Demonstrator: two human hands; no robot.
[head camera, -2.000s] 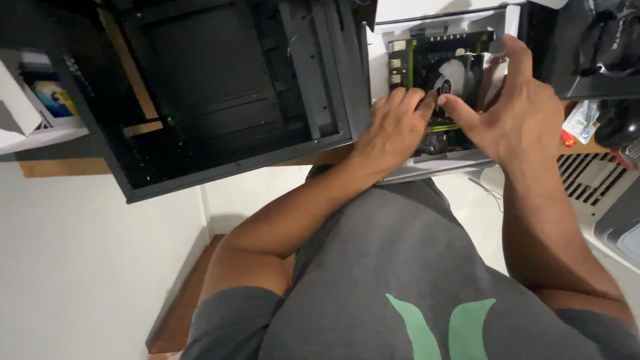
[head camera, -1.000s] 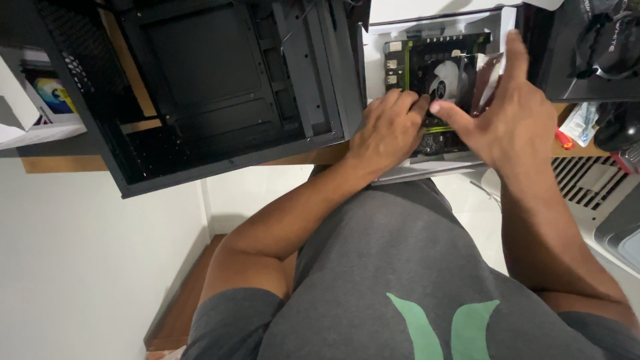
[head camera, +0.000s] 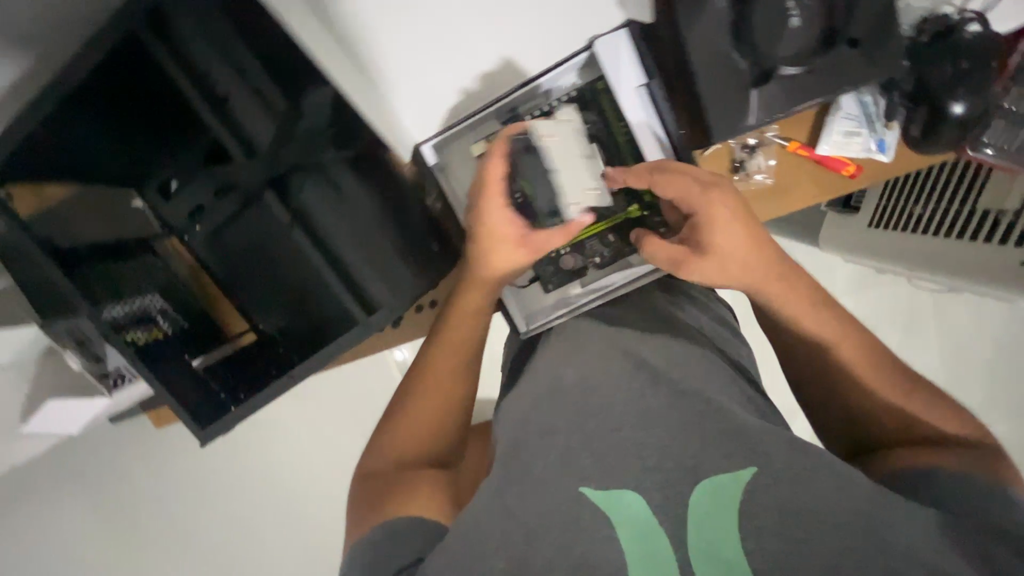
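Note:
My left hand (head camera: 512, 216) holds a pale, blocky part (head camera: 570, 158) with a dark side, blurred, between thumb and fingers; its exact kind I cannot tell. The part is above a dark circuit board (head camera: 592, 256), apparently a motherboard, with a yellow-green strip. Beneath the board is an open shallow box (head camera: 552, 314) with a light inside. My right hand (head camera: 700, 220) is just right of the part, fingers bent and apart, its index fingertip near or touching the part's right edge. Its thumb is over the board's right side.
At left an open black computer case (head camera: 320, 264) lies tilted beside the box. On the wooden surface (head camera: 792, 188) at right are a red and yellow screwdriver (head camera: 828, 158), a small clear bag (head camera: 752, 164) and a white packet (head camera: 860, 124). Several small dark screws lie near the case.
My left hand has lifted from the board and now holds the pale part. My right hand has moved down from the box's upper right with its fingers more bent. The view has turned.

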